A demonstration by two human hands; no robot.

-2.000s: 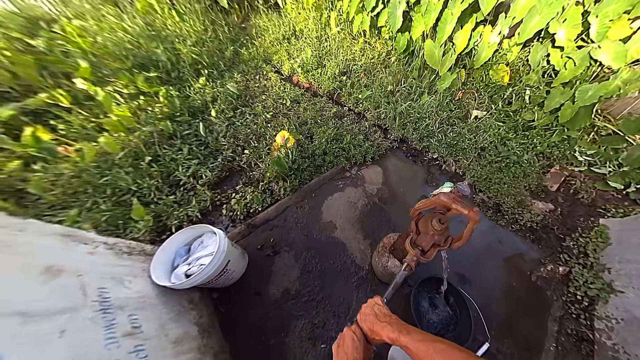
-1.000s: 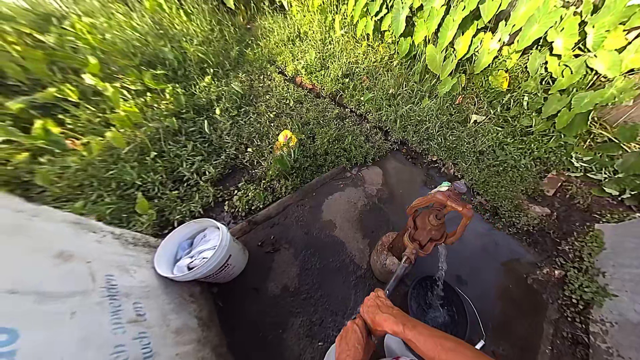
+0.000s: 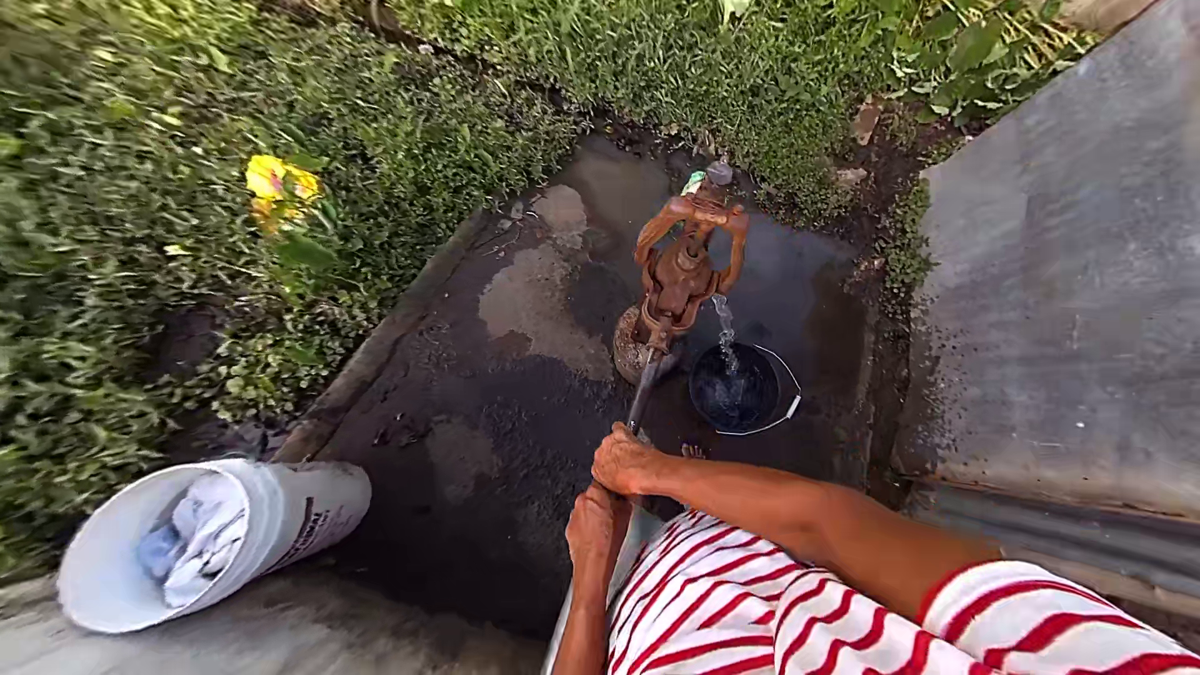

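Observation:
Both fists are wrapped around the metal handle (image 3: 644, 389) of a rusty hand water pump (image 3: 682, 272). My right hand (image 3: 626, 459) grips it nearer the pump, and my left hand (image 3: 592, 523) holds it just behind, close against my body. Water (image 3: 725, 323) runs from the pump into a dark bucket (image 3: 734, 389) with a wire bail, which stands on the wet slab to the right of the pump's base. Hidden under my fingers is the far end of the handle.
A white plastic bucket (image 3: 309, 511) holding pale cloth (image 3: 204, 534) stands at the lower left, by the slab's raised edge (image 3: 384, 333). Grass and a yellow flower (image 3: 281, 187) lie beyond. At the right is a grey metal sheet (image 3: 1069, 281).
The view has swung down and to the right, bringing my striped shirt into sight. Both hands have stayed on the pump handle while water keeps running into the dark bucket.

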